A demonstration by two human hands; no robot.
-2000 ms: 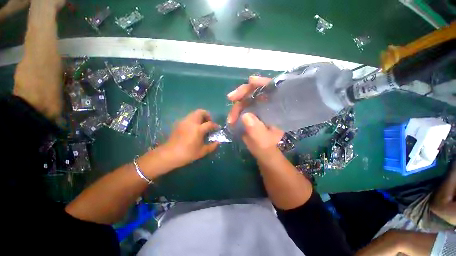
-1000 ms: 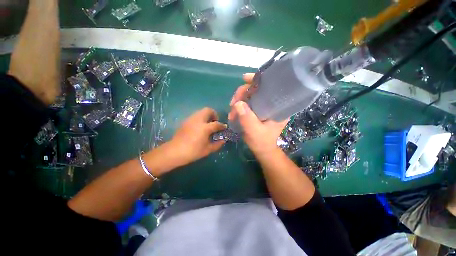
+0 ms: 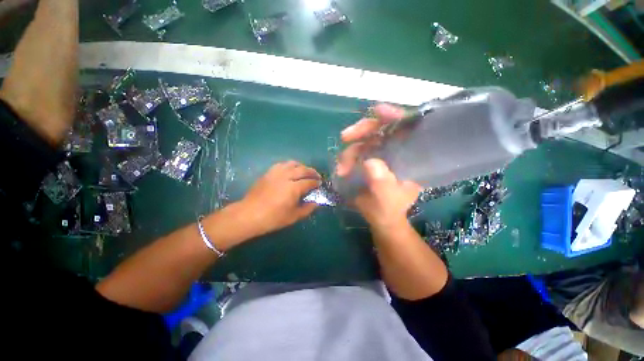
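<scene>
My right hand [image 3: 381, 190] is closed around a thick grey electric screwdriver [image 3: 452, 137], blurred and tilted, its narrow end towards my left hand. My left hand [image 3: 279, 199] holds a small silvery circuit board [image 3: 320, 197] by its left side, low over the green bench. The screwdriver's narrow end is close to the board's right side; its tip is hidden or too blurred to tell whether it touches.
Piles of boards lie left [image 3: 134, 141] and right [image 3: 487, 211]. Fine wires lie beside the left pile. A white rail [image 3: 247, 69] borders a far green strip with spaced boards. A blue bin [image 3: 556, 218] with a white piece stands right. Another person's arm [image 3: 44, 70] reaches in left.
The screwdriver's upper end has swung right and down since one second ago, with my right hand shifted slightly right. The board in my left hand now looks brighter. The far boards have shifted left.
</scene>
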